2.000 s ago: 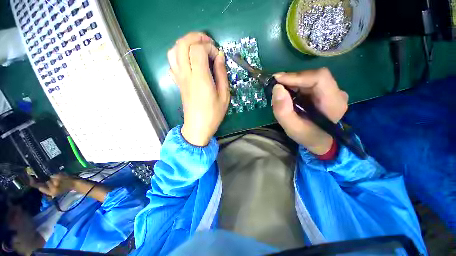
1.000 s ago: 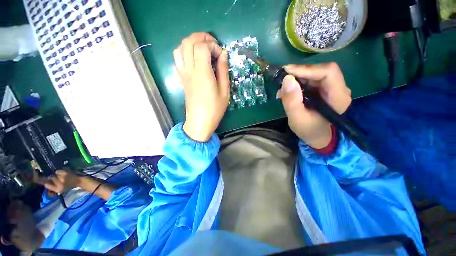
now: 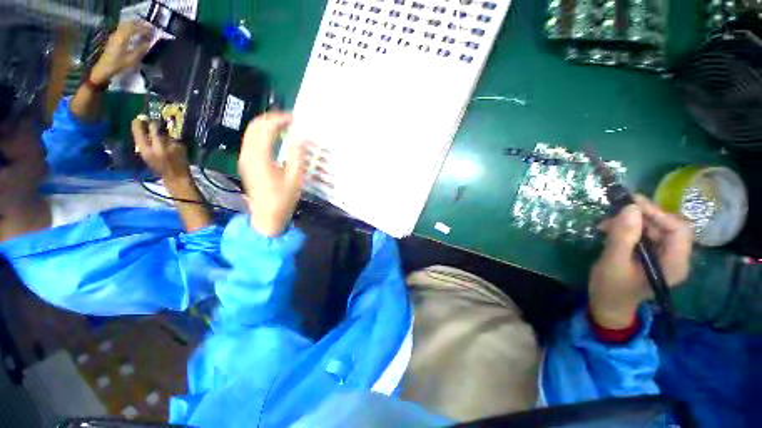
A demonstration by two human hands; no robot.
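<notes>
The green and silver circuit board panel [image 3: 558, 194] lies flat on the bench. A row of small dark components [image 3: 532, 156] lies along its upper left edge. My right hand [image 3: 639, 251] is shut on the black soldering iron [image 3: 650, 269], whose thin tip is over the panel's upper right part. My left hand [image 3: 274, 171] is blurred, at the left edge of the white component tray [image 3: 376, 125], with thumb and fingers apart and nothing visible between them. The tray's far part holds rows of dark parts; its near part is plain white.
A round tub with a yellow-green rim [image 3: 678, 185] stands right of the panel. Stacked board panels [image 3: 606, 29] and a round black grille [image 3: 725, 88] are at the back right. Another person's hands [image 3: 163, 155] and blue sleeves are at the left. A small white piece [image 3: 442, 227] lies near the bench edge.
The view has swung left. My left hand has left the panel and moved across to the tray's left side. My right hand still holds the iron near the panel.
</notes>
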